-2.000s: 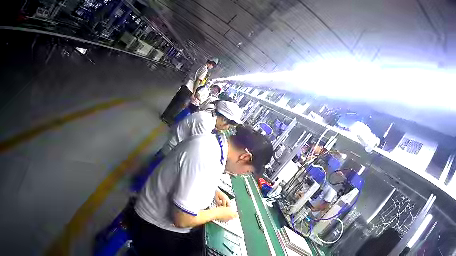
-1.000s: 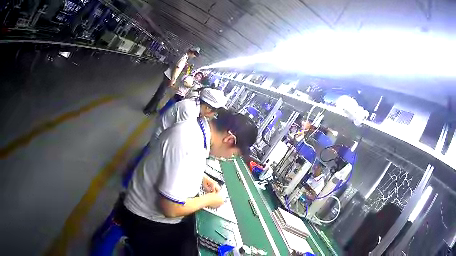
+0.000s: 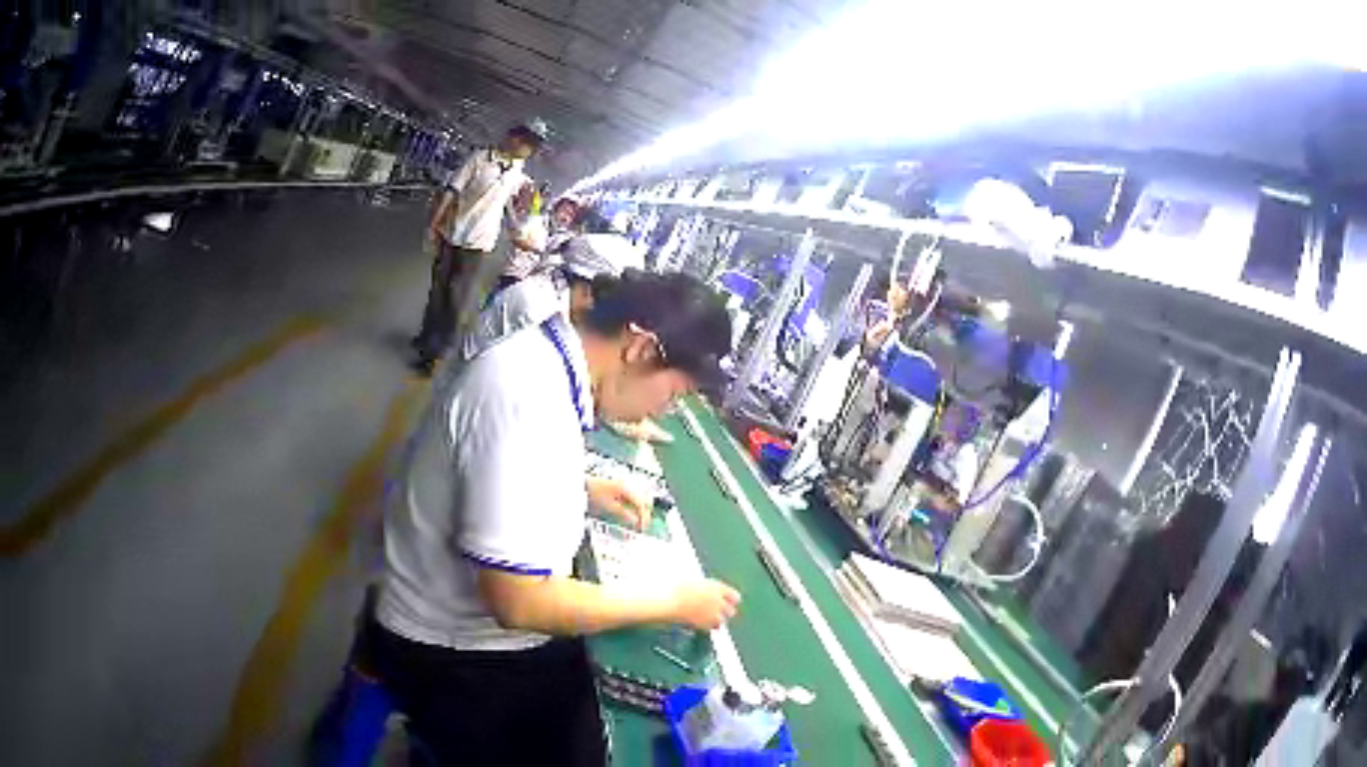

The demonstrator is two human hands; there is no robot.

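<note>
Neither of my hands is in the picture. Nearest in front, at the bottom edge, a blue plastic bin [image 3: 693, 734] holds a pale, blurred object. A small silvery heap [image 3: 783, 692] lies on the bench just beyond it. Dark strip fixtures [image 3: 630, 691] lie left of the bin. A white slotted tray [image 3: 660, 558] lies on the green bench before a neighbouring worker, whose hand [image 3: 708, 604] reaches over the bench beside the green conveyor belt [image 3: 802, 659]. What that hand holds is too small to tell.
A worker in a white shirt [image 3: 502, 450] bends over the bench; others are behind, one standing [image 3: 477, 210]. Across the belt are stacked cream trays [image 3: 904, 587], a blue bin [image 3: 978, 701], a red bin [image 3: 1008, 745] and machines [image 3: 900, 435]. A floor with yellow lines lies left.
The view has turned and tilted down, showing more of the bench, the blue bin and the red bin. The neighbouring worker's near hand has moved away from the other hand, toward the belt.
</note>
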